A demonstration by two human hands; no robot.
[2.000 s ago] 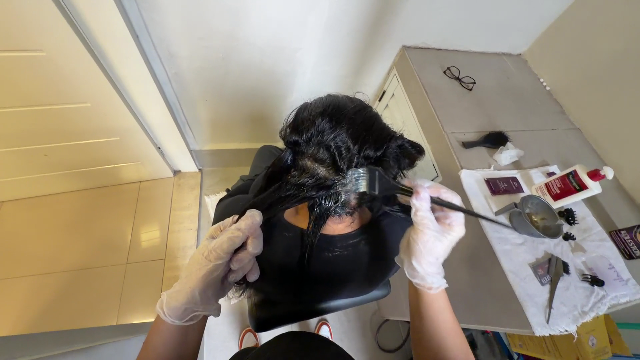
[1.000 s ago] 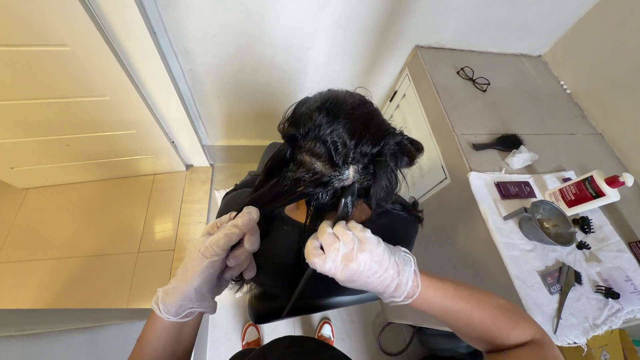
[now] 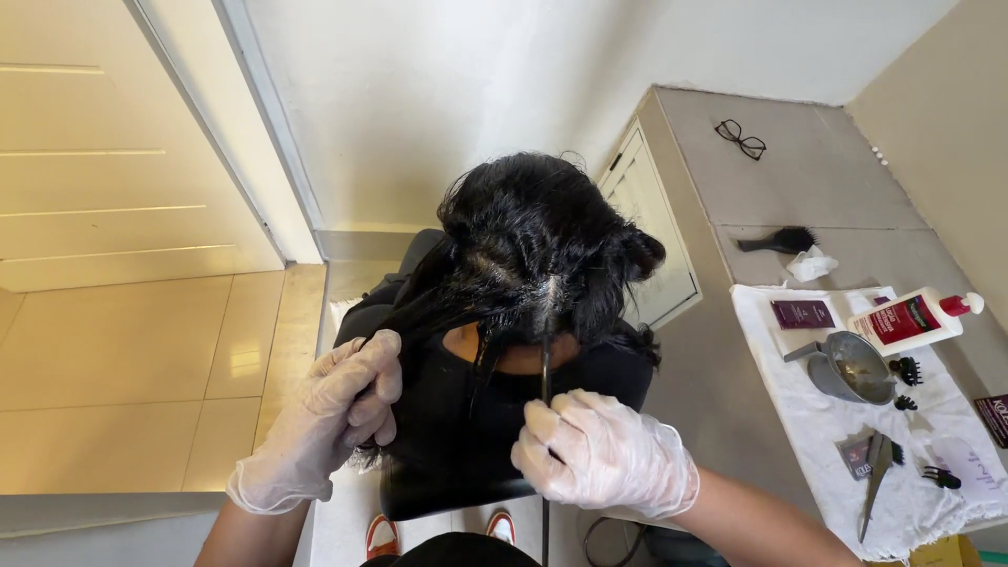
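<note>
A seated person's head of wet black hair (image 3: 543, 205) is before me, seen from behind and above, with pale cream on a parting at the back. My left hand (image 3: 335, 421), in a clear glove, grips a long strand drawn out to the left. My gloved right hand (image 3: 602, 457) is closed around a thin black stick-like handle (image 3: 546, 378), whose upper end reaches the hair at the nape; the lower end points toward me. Whether a brush head is on that upper end cannot be made out.
On the counter at right, a white towel (image 3: 756, 339) bears a grey bowl (image 3: 850, 368), a pump bottle (image 3: 906, 319), black hair clips (image 3: 941, 476) and a tint brush (image 3: 874, 480). Beyond lie a hairbrush (image 3: 780, 239) and eyeglasses (image 3: 740, 140). A door (image 3: 118, 157) stands left.
Two seconds ago the tint brush in my right hand lay across the hair from the right; my right hand has since come inward and lower, the handle now upright in view. My left hand keeps the strand.
</note>
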